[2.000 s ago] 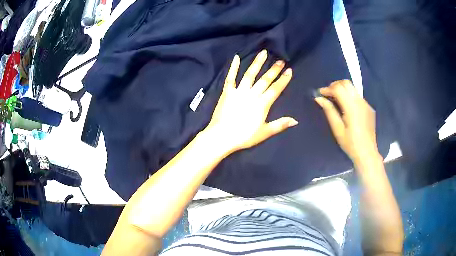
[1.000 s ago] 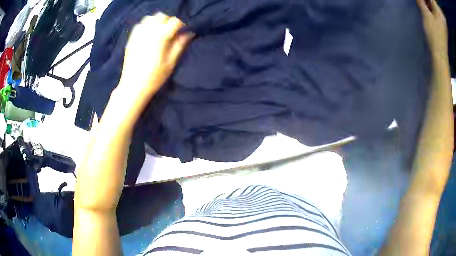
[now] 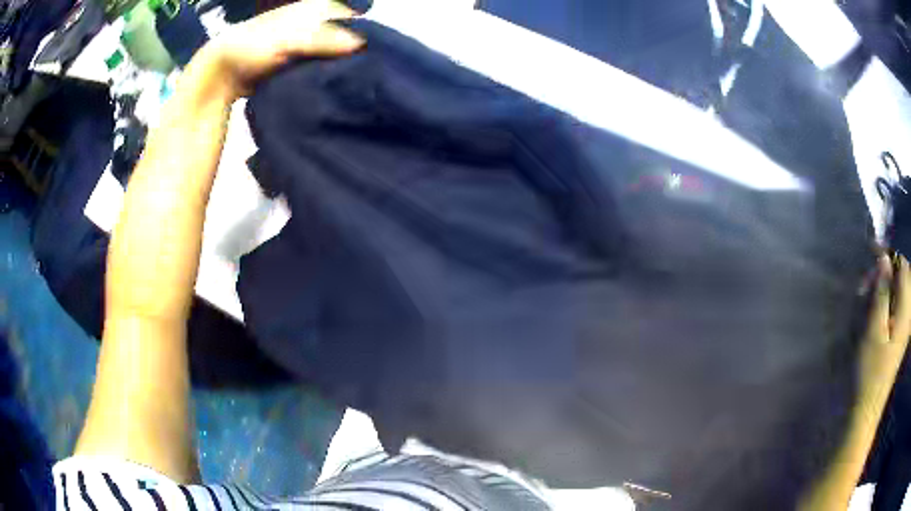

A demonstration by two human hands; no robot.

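Note:
A large navy-black garment (image 3: 479,250) is stretched between my hands over the white table (image 3: 225,255) and hangs towards my front, its lower part blurred. My left hand (image 3: 305,35) holds its upper left corner at the top of the view. My right hand (image 3: 884,299) is at the far right edge, partly cut off, with its fingers at the garment's right edge. A small whitish and reddish mark (image 3: 675,182) shows on the cloth near the upper right.
More dark cloth (image 3: 649,40) with pale cords (image 3: 751,22) lies beyond the held garment. A black hook (image 3: 887,180) is at the right edge. Green and other clutter (image 3: 145,40) is at the upper left. Blue floor (image 3: 250,429) shows at the lower left.
The garment, flat under my hands two seconds ago, is now lifted and spread between them. My view has shifted right, and the white label on the cloth is out of sight.

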